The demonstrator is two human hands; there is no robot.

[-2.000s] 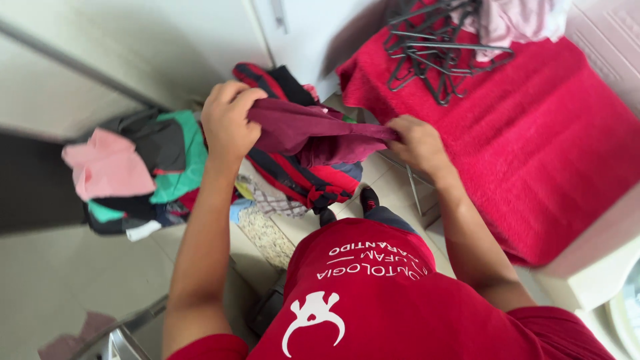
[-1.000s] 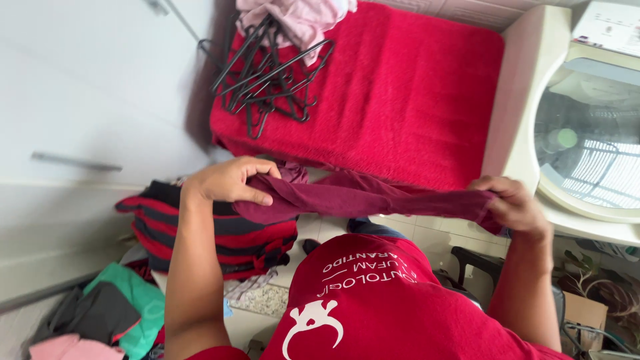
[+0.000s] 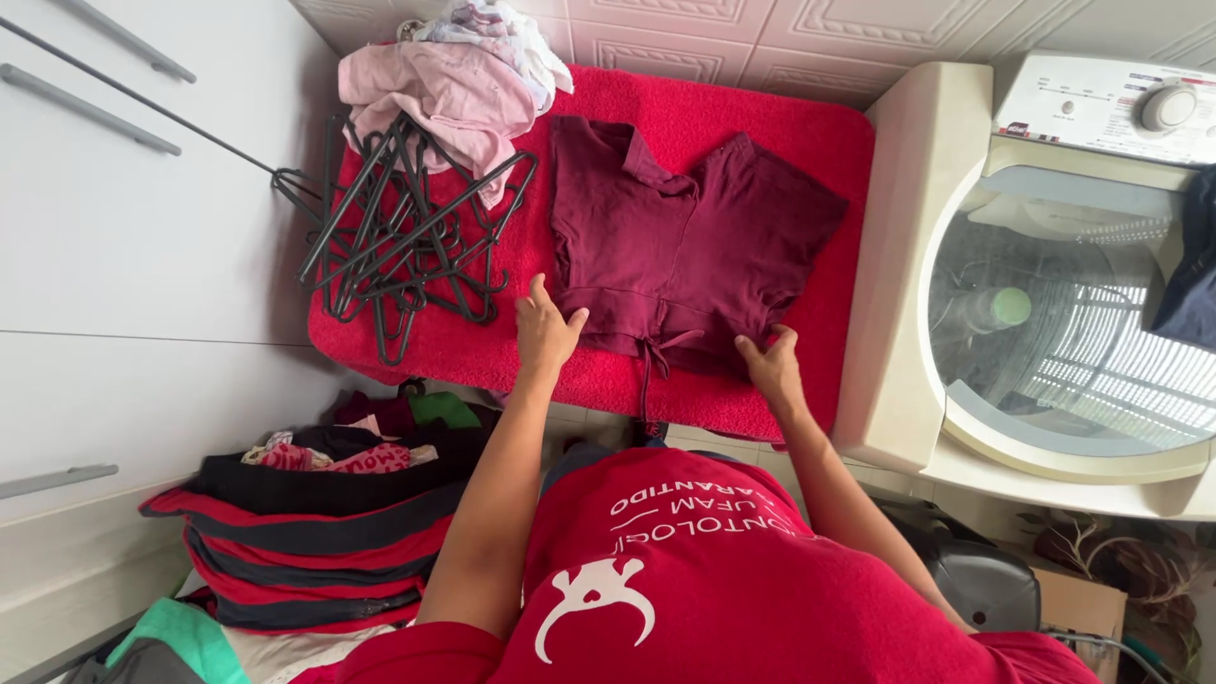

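Maroon drawstring shorts lie spread on a surface covered with a red towel, waistband toward me and legs pointing away. My left hand is at the left end of the waistband, its thumb and forefinger apart, with no cloth gripped. My right hand touches the waistband's right end; whether its fingers pinch the cloth is not clear. The drawstring is tied at the middle of the waistband, one end hanging toward me. Left of the shorts, black plastic hangers lie in a tangled heap.
Pink and white clothes lie behind the hangers against the tiled wall. A top-loading washing machine stands at right, with dark cloth on its lid. White cabinets are at left. Below them sits a red and black striped pile of fabric.
The maroon garment, stretched between my hands in the air a second ago, now lies spread on the red towel. My left hand has let go of it. The view has swung to the right.
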